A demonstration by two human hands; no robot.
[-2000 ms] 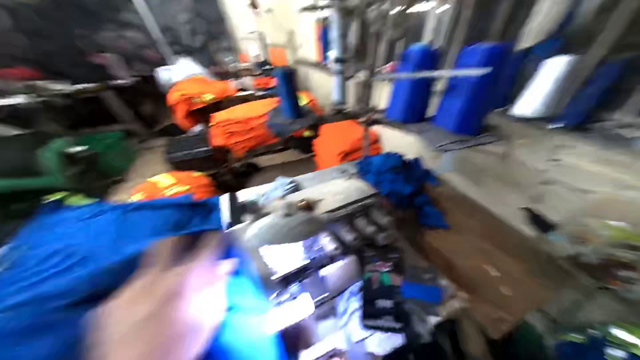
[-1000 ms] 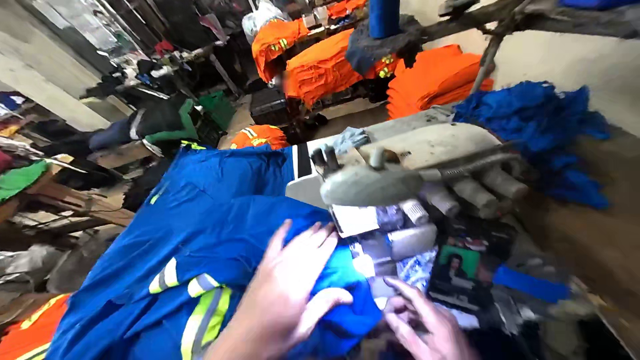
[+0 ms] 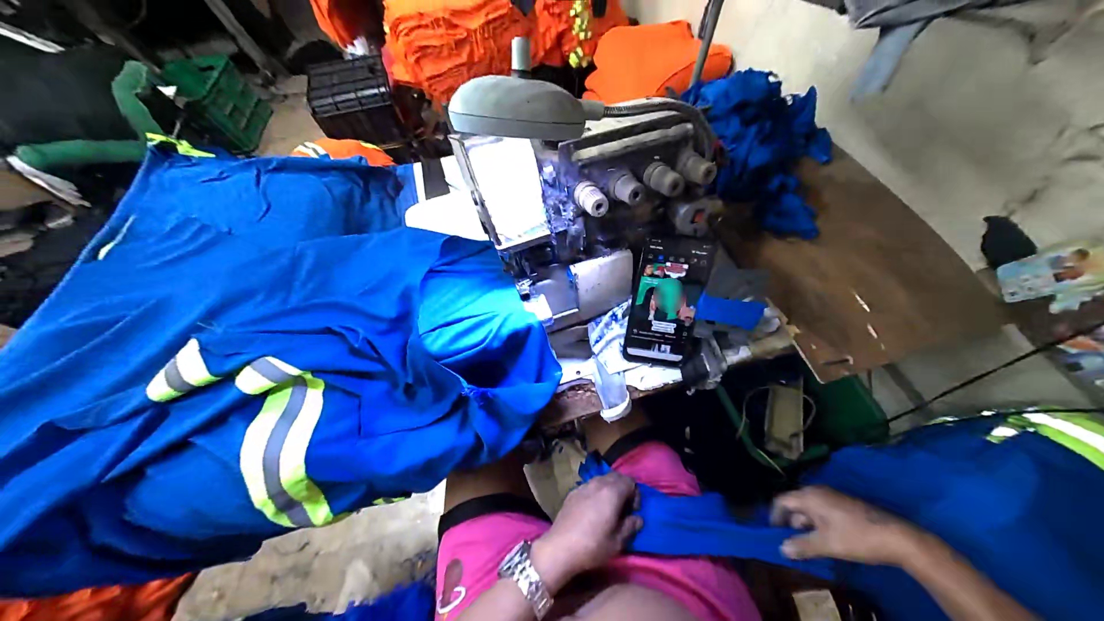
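Note:
Over my lap, my left hand (image 3: 595, 522), with a metal watch on the wrist, is closed on a narrow blue cloth piece (image 3: 699, 524). My right hand (image 3: 832, 524) lies at the right end of that piece, fingers curled and slightly apart; whether it grips the cloth cannot be told. Beyond my hands stands an overlock sewing machine (image 3: 630, 164), its lamp (image 3: 517, 108) lighting the needle area. A large blue garment (image 3: 345, 362) with reflective stripes spreads left of the machine, its edge near the presser foot. More blue fabric (image 3: 975, 509) lies at the right.
A smartphone (image 3: 668, 302) leans at the machine's front, beside blue scraps (image 3: 731, 312). Crumpled blue cloth (image 3: 763, 138) lies on the brown board (image 3: 862, 259) behind right. Orange garments (image 3: 457, 43), a black crate (image 3: 354, 97) and a green crate (image 3: 220, 103) stand farther back. A wall borders the right.
My hands have moved from the garment and machine front down to my lap, where a blue cloth piece is now held. The view has shifted.

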